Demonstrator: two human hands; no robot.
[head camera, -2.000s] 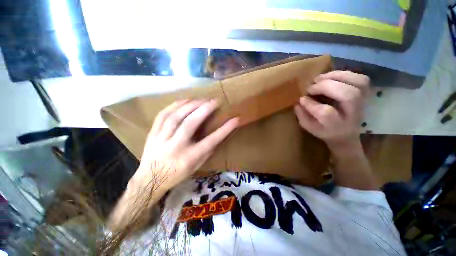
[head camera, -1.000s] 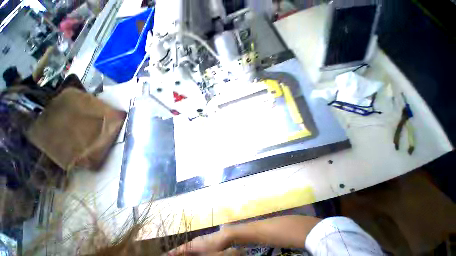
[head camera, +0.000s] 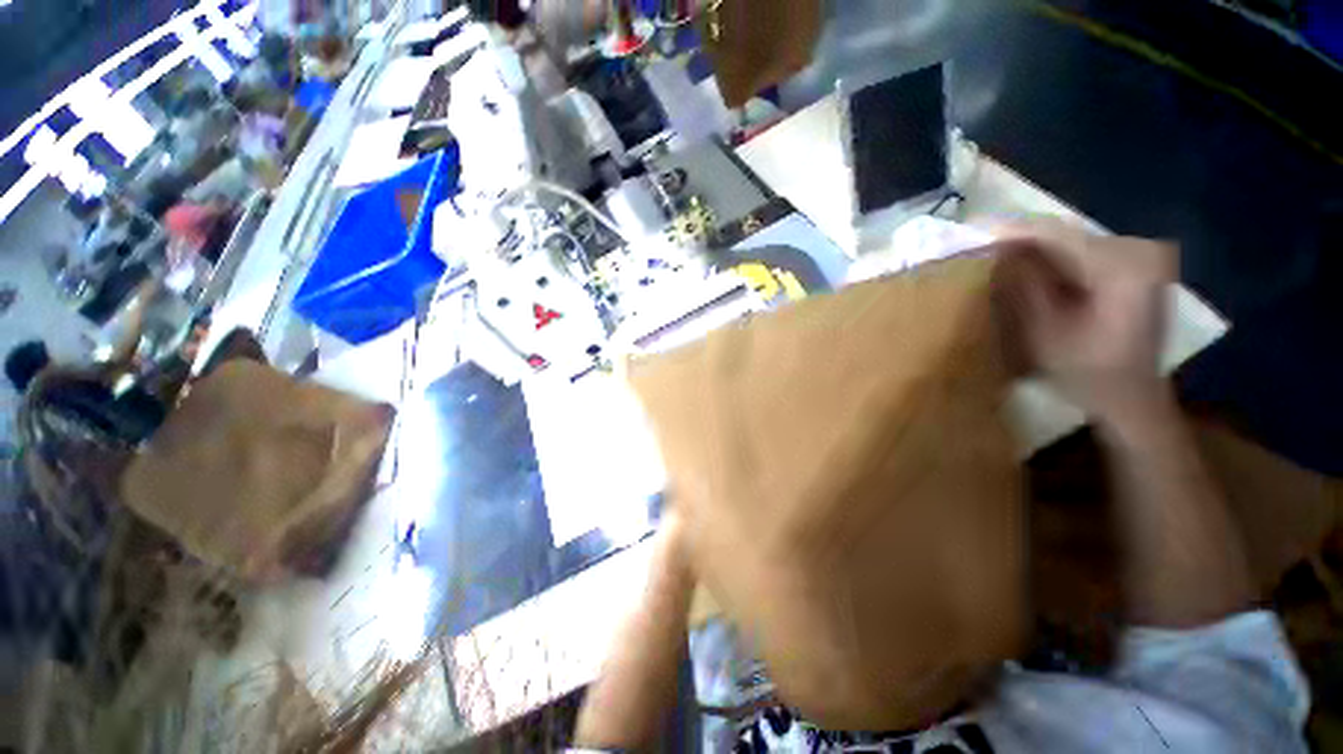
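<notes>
A tan-brown bag body is held up in front of my chest, its top edge slanting up to the right and its rounded bottom hanging near my shirt. My right hand grips its upper right corner and is blurred. My left forearm rises at the bag's lower left side, but my left hand is hidden behind the bag. The bag covers much of the clamp frame, whose yellow edge shows above it. The sewing machine head with the red mark stands behind, left of the bag.
Waiting brown bags lie at the left. A blue bin stands behind the machine. A shiny dark bed plate lies left of a white sheet. A control screen stands at the back right beside white tissue. People are far left.
The view has swung, first from the lap to the machine. The bag, mostly out of view one second ago, is now raised over the table front, with my right hand at its corner.
</notes>
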